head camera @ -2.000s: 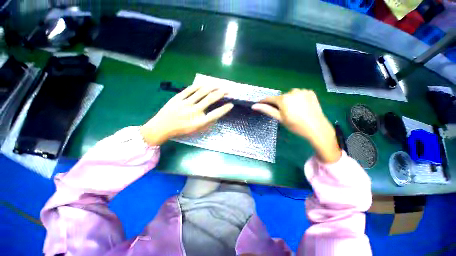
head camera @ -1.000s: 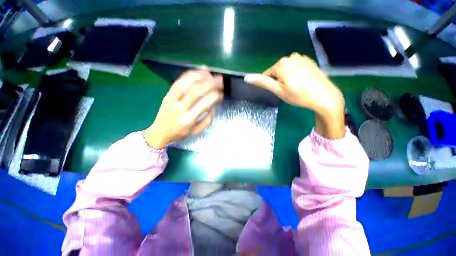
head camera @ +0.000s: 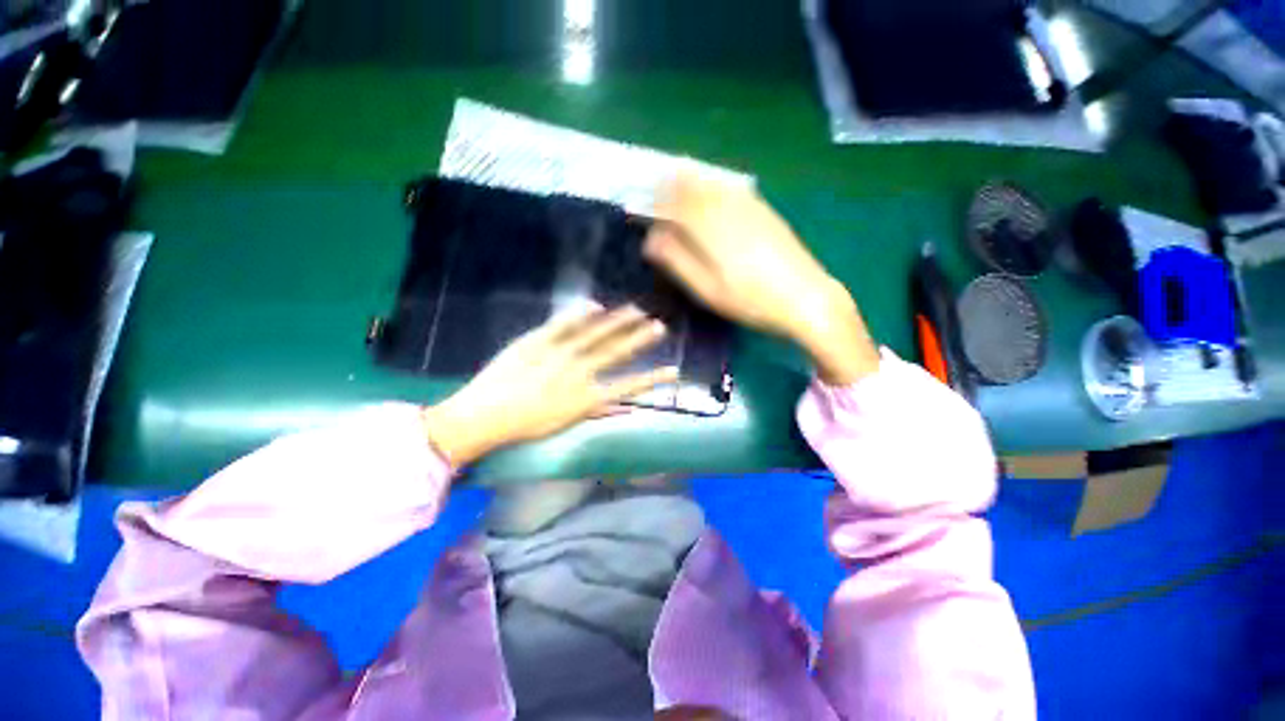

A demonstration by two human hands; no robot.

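A flat black panel unit [head camera: 493, 282] lies on a silvery white bubble-wrap sheet [head camera: 529, 148] on the green bench in front of me. The sheet shows beyond the unit's far edge. Small fittings stick out at the unit's left edge and near right corner. My left hand [head camera: 564, 373] rests with spread fingers on the unit's near edge. My right hand [head camera: 733, 261] is blurred over the unit's far right part; its fingertips touch or hover over it, and I cannot tell if they hold anything.
An orange-red and black screwdriver [head camera: 933, 321] lies right of my right hand. Beyond it are two round screw dishes [head camera: 1002, 328], a clear round container [head camera: 1116, 369] and a blue object [head camera: 1188, 296]. Other black units on white sheets lie at left [head camera: 50, 324], far left and far right [head camera: 937, 57].
The unit, tilted up on edge a second ago, now lies flat on the sheet. My left hand has moved down to its near edge and opened. The screwdriver has come into clear view.
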